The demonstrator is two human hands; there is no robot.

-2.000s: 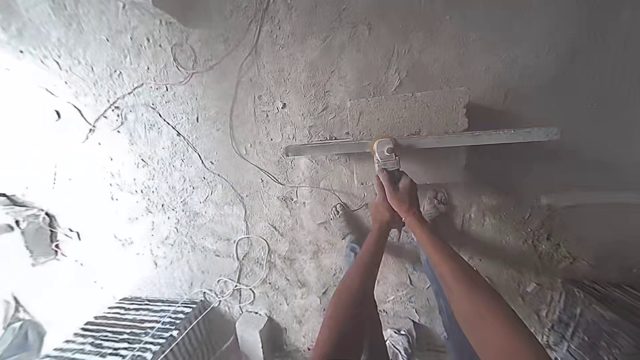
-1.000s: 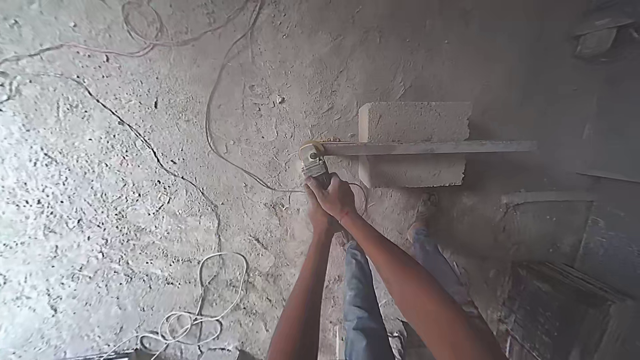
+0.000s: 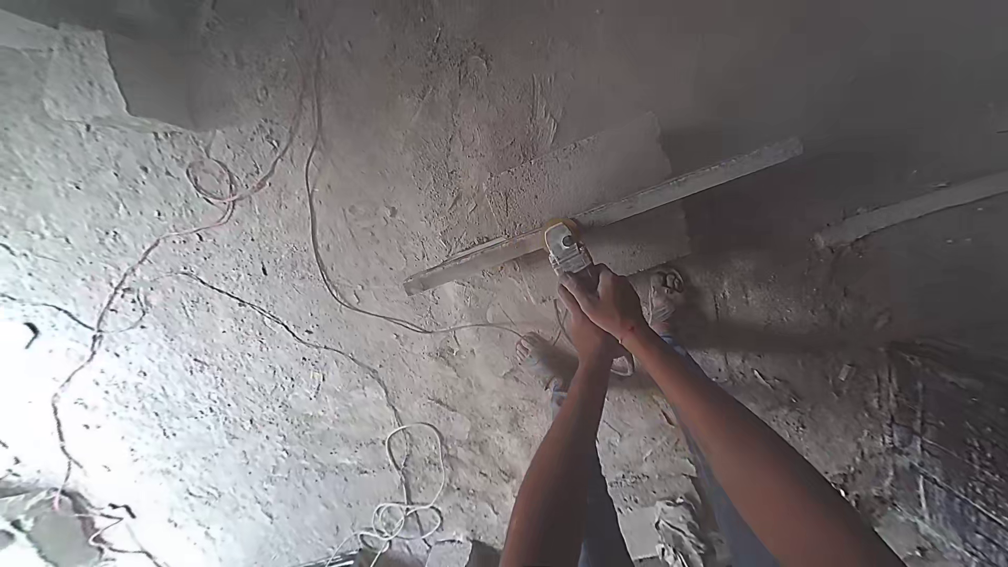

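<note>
Both my hands are closed around the body of an angle grinder (image 3: pixel 565 246), dusty and pale with a yellowish guard or disc edge. My left hand (image 3: pixel 587 319) and my right hand (image 3: pixel 618 303) overlap, so which fingers hold which part is hard to tell. The grinder's head sits against a long, narrow strip of stone or tile (image 3: pixel 693 185), near its middle. This strip lies slanted across a wide, dusty block (image 3: pixel 583 165) on the floor. Whether the disc cuts into the strip cannot be seen.
My feet stand just below the block, one (image 3: pixel 543 354) beside a dark cable (image 3: pixel 378 316). A white cord (image 3: pixel 417 504) lies looped at the bottom. Reddish wire (image 3: pixel 150 248) runs along the left. Another strip (image 3: pixel 913 209) lies at the right. Dust hazes the air.
A second ago the grinder was at the strip's left end; now it is near the middle. The view has turned, so the strip appears slanted. Both hands have kept their hold.
</note>
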